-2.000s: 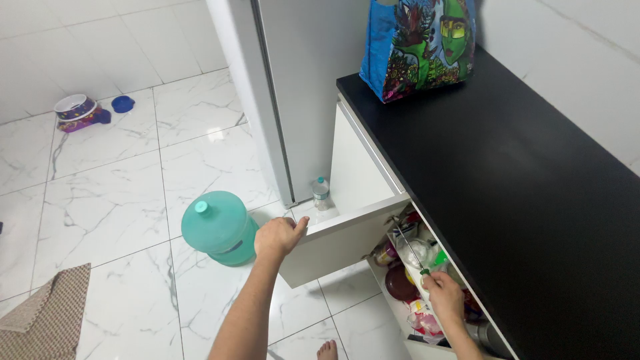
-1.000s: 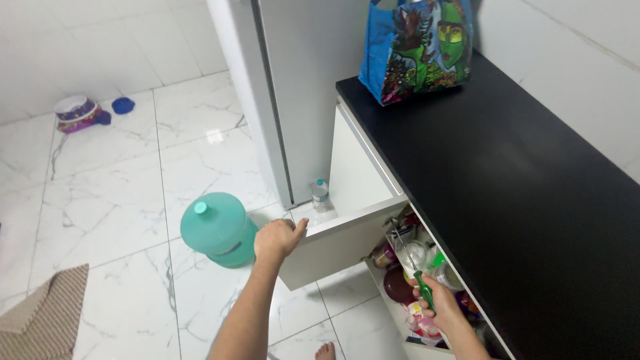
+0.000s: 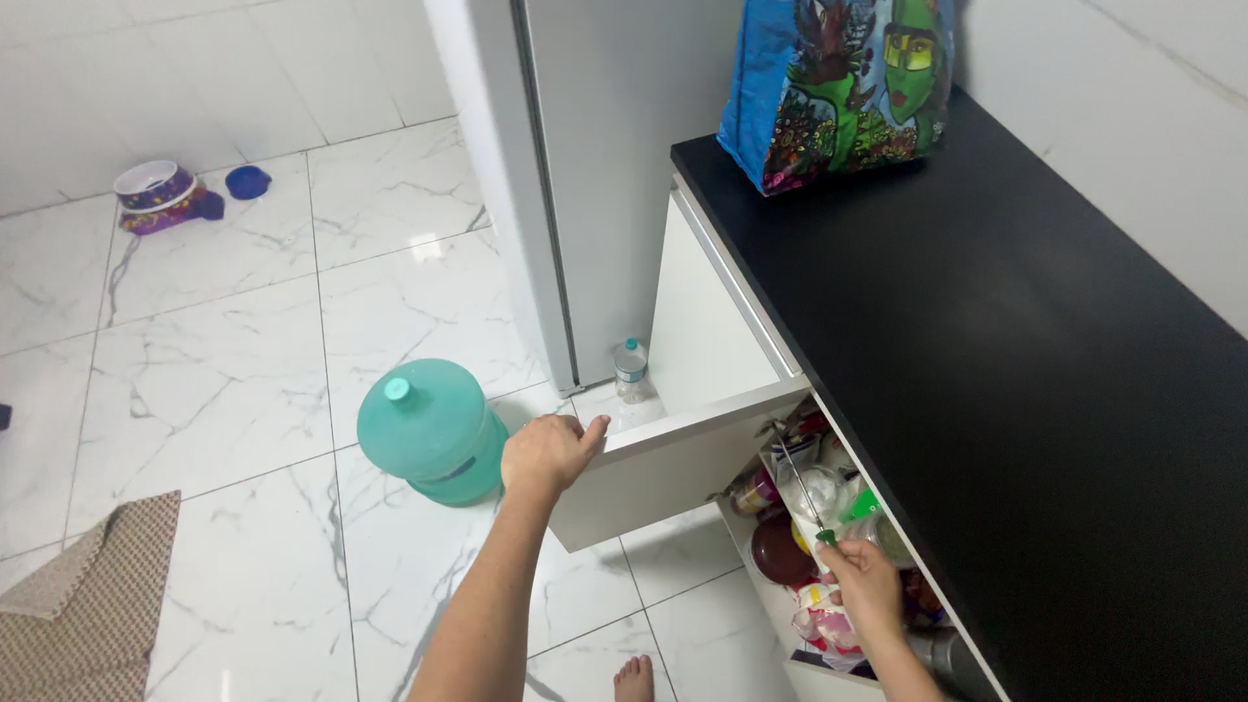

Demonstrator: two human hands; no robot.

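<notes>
My left hand [image 3: 554,454] grips the top edge of the open white cabinet door [image 3: 673,478], near its outer corner. Inside the cabinet opening, my right hand [image 3: 863,583] holds a screwdriver [image 3: 801,487] by its green handle. The long metal shaft points up and left, and its tip is at or very near the metal hinge [image 3: 772,429] on the door's inner side; exact contact cannot be told. Behind and below the shaft lie packed goods, among them a plastic bag [image 3: 821,490] and a dark red round lid [image 3: 782,551].
A black countertop [image 3: 985,341] bears a colourful bag [image 3: 838,97]. Left of the door stands a teal water jug [image 3: 429,429]; a small plastic bottle [image 3: 631,370] is beside the refrigerator [image 3: 624,195]. Pet bowls [image 3: 156,187] and a mat [image 3: 107,575] lie on the floor, with my bare foot [image 3: 634,680] below.
My right hand and the grip on the screwdriver's green handle have shifted slightly over the two seconds, with the shaft still toward the hinge. My left hand has stayed on the door.
</notes>
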